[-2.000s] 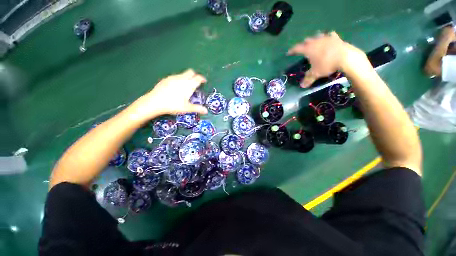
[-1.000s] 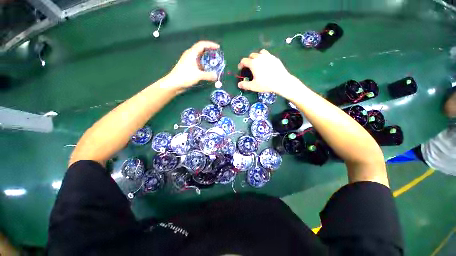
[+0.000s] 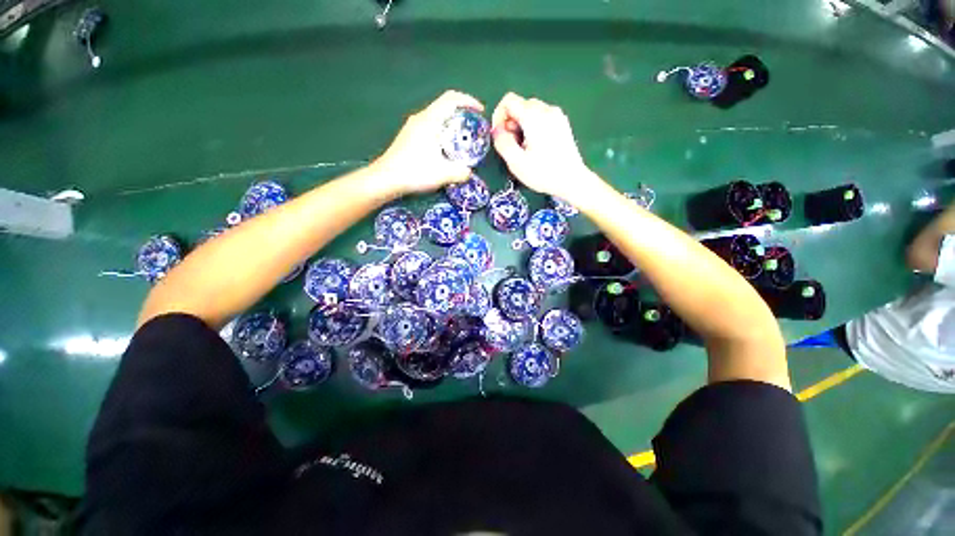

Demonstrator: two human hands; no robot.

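My left hand (image 3: 427, 144) holds a blue-and-white patterned round unit (image 3: 465, 137), its face turned up, above the far edge of the heap. My right hand (image 3: 534, 141) is closed just to the right of it, with a small red spot, likely red lead wire (image 3: 512, 128), at the fingertips. What else my right hand holds is hidden behind the fingers. The two hands almost touch.
Many patterned units (image 3: 444, 284) with pale tails lie heaped nearer me. Black housings (image 3: 658, 322) stand or lie at the right. A joined unit (image 3: 706, 81) lies farther away on the green surface (image 3: 262, 115). Another person's arm and pale clothing (image 3: 911, 330) show at the right edge.
My right hand has come closer to my left and the red wire is now at its fingertips; the dark housing seen under it is no longer visible. The far units have shifted in view.
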